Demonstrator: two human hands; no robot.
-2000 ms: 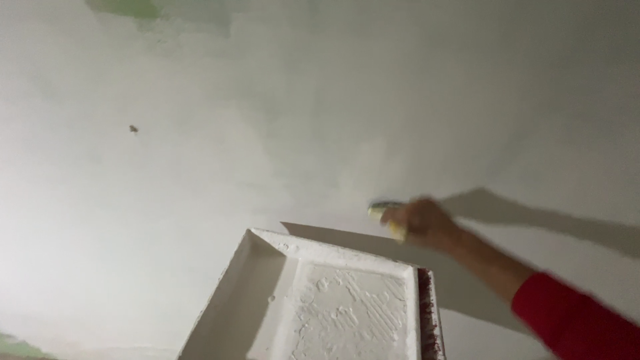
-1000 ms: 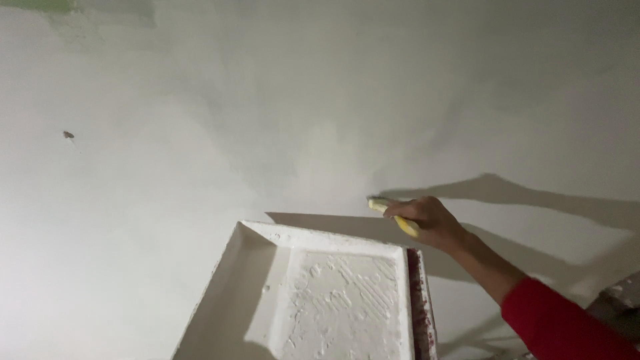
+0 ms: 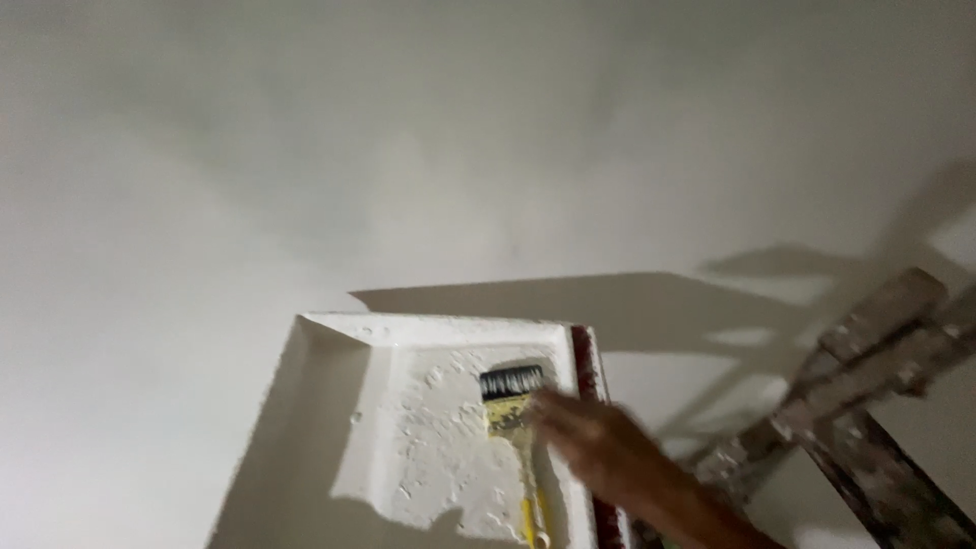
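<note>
A flat paintbrush (image 3: pixel 512 408) with dark, paint-coated bristles and a yellow handle is over the textured ramp of a white paint tray (image 3: pixel 450 328), its handle toward the bottom edge of the view. My right hand (image 3: pixel 587 431), blurred by motion, is at the right of the brush, with its fingertips at the ferrule. Whether the fingers grip the brush or only touch it cannot be told. White paint coats the tray. My left hand is not in view.
Behind the tray stands a pale painted wall (image 3: pixel 252 191) with patchy coverage and cast shadows. At the right, paint-spattered wooden beams (image 3: pixel 862 374) cross near the wall and the tray.
My right hand and the paintbrush have moved from the wall down to the tray. The view has shifted, and the crossed beams now show at the right.
</note>
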